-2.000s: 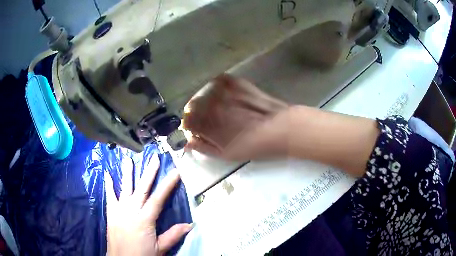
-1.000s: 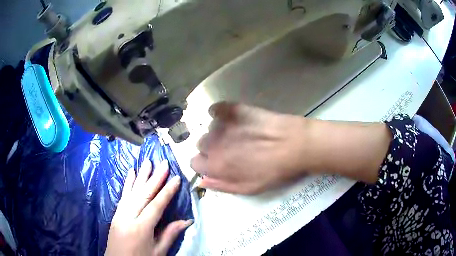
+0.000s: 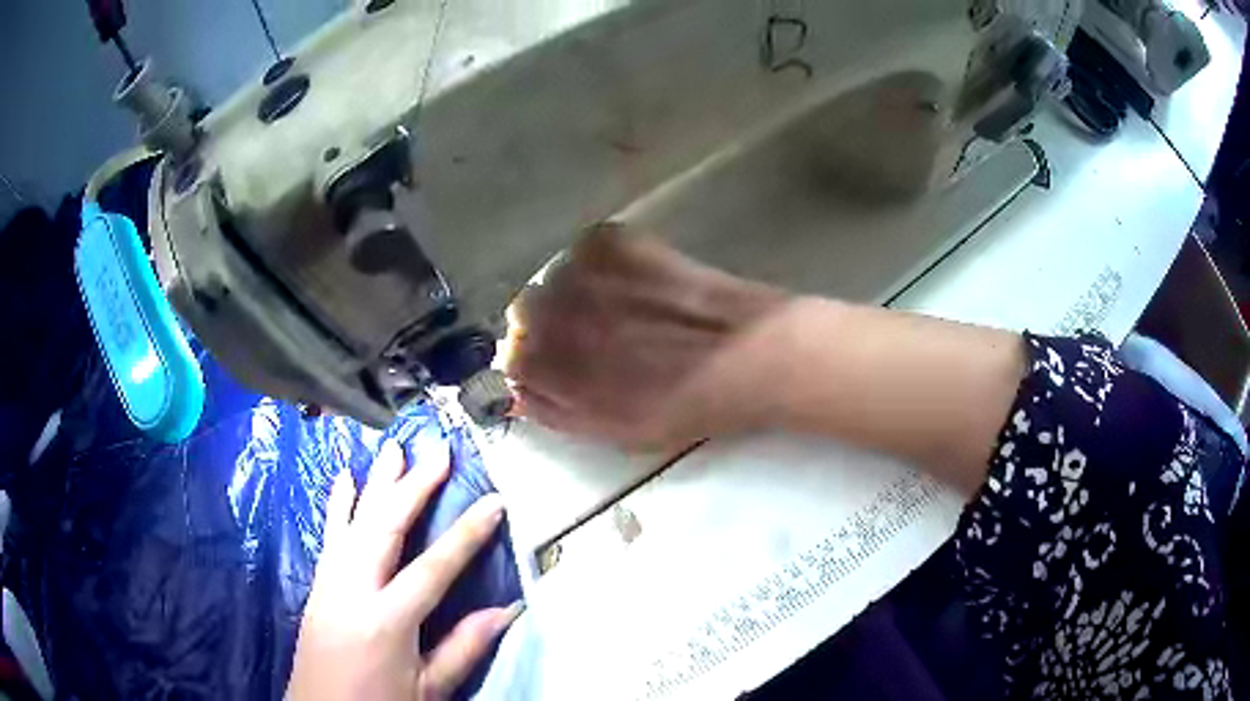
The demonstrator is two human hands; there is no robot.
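Note:
The shiny navy fabric panel [image 3: 165, 548] lies left of and under the cream sewing machine head [image 3: 295, 260], bright blue at the lamp-lit spot, with a pale edge along its right side. My left hand [image 3: 391, 589] lies on it with fingers spread, below the needle area. My right hand [image 3: 624, 342] is under the machine arm, just right of the ribbed knob [image 3: 485, 394]. Its fingers are curled and blurred, and their tips are partly hidden; whether they hold something cannot be told. The needle and presser foot are hard to make out in the glare.
The light-blue lamp [image 3: 141, 329] hangs left of the head. The white table [image 3: 768, 548] has a printed ruler scale [image 3: 823, 555] along its front edge. A small black item [image 3: 1093, 103] lies beyond the arm's far end. A brown box edge [image 3: 1206, 308] is at the right.
My right hand first moved down to the panel's pale edge, then back up beside the knob. My left hand stays on the fabric with its fingers slightly shifted. The camera view has shifted a little.

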